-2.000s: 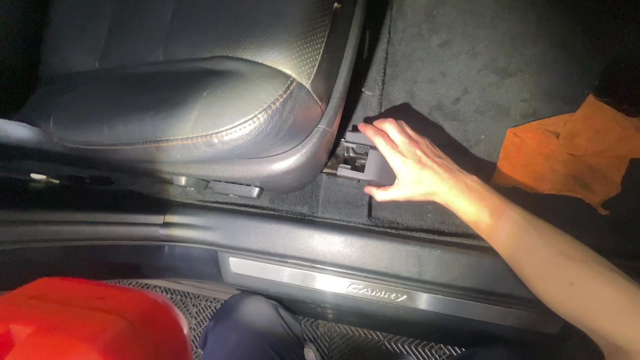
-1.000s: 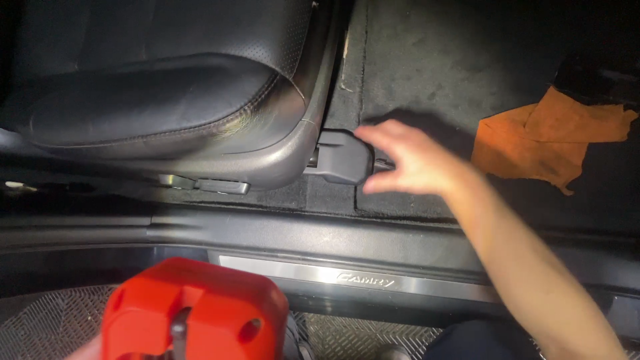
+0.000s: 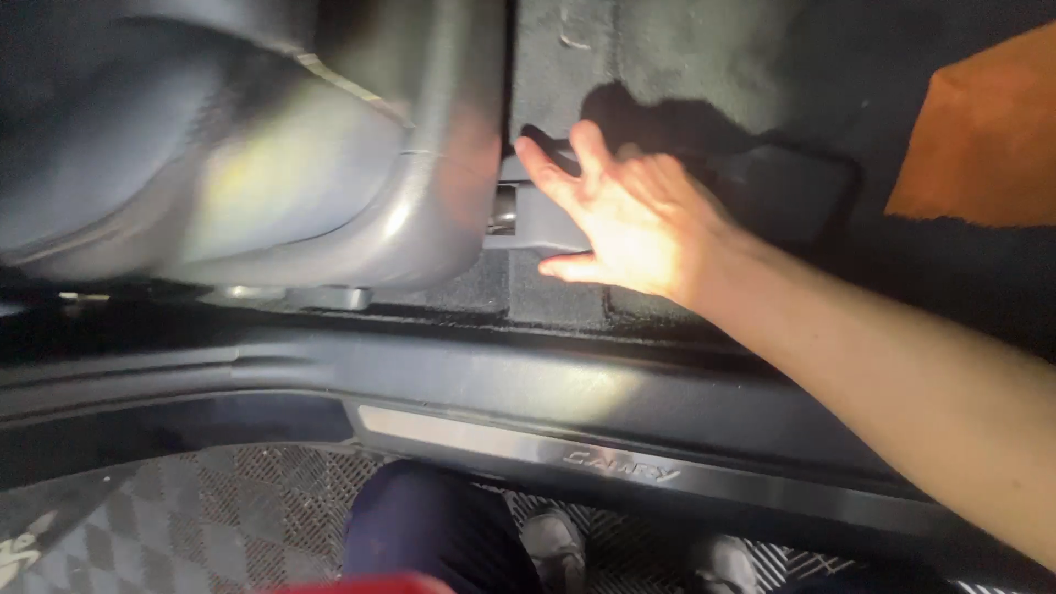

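Observation:
My right hand (image 3: 635,214) is spread over a dark plastic seat rail cover (image 3: 549,216) at the front corner of the seat, its thumb and fingers on either side of the cover. A bit of bare metal rail (image 3: 503,210) shows between the cover and the seat's side trim (image 3: 421,214). Whether the hand grips the cover is hard to tell. At the bottom edge only a blurred strip of a red object (image 3: 371,584) shows. My left hand is out of the frame.
The dark leather seat (image 3: 289,157) fills the upper left. An orange sheet (image 3: 982,140) lies on the carpet at right. The door sill with its metal scuff plate (image 3: 511,450) runs across below. A knee (image 3: 437,520) and shoes are over the patterned floor outside.
The red object has dropped almost out of view at the bottom. My right hand has moved from the cover's far end to over it, with fingers spread. The view is closer.

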